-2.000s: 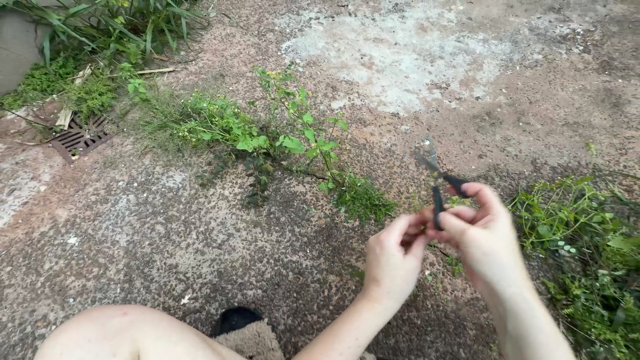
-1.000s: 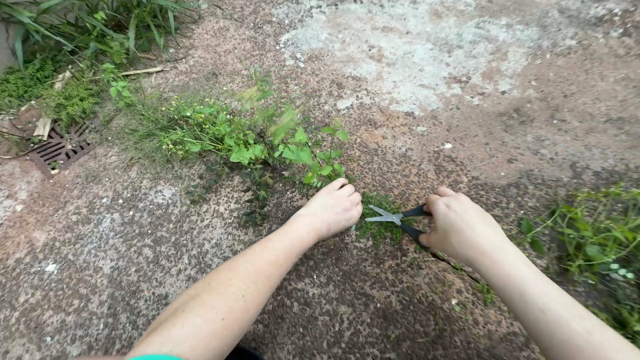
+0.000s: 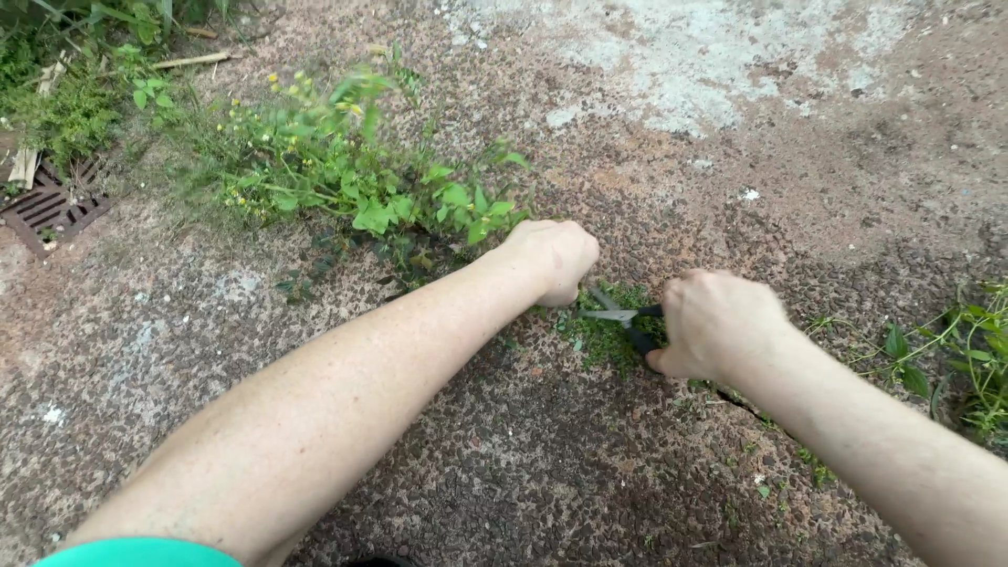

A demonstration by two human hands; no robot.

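My right hand (image 3: 720, 323) grips the black handles of a pair of scissors (image 3: 622, 315), whose metal blades are parted and point left over a low green weed patch (image 3: 610, 346). Just left of the blade tips, my left hand (image 3: 555, 256) is closed at the right edge of a taller leafy weed (image 3: 378, 189) with small yellow flowers. Its fingers are turned away from view, and whether they pinch a stem cannot be told.
Rough, stony concrete (image 3: 512, 457) surrounds the weeds, with a crack (image 3: 744, 405) running under my right forearm. A rusty drain grate (image 3: 59, 201) lies at the left, near dry sticks (image 3: 189, 61). More green plants (image 3: 980, 354) grow at the right edge.
Two seconds ago both hands were together, with the scissors pointing up. My left hand has since moved left to the leafy weed, and the scissors have come down over the low patch, pointing left.
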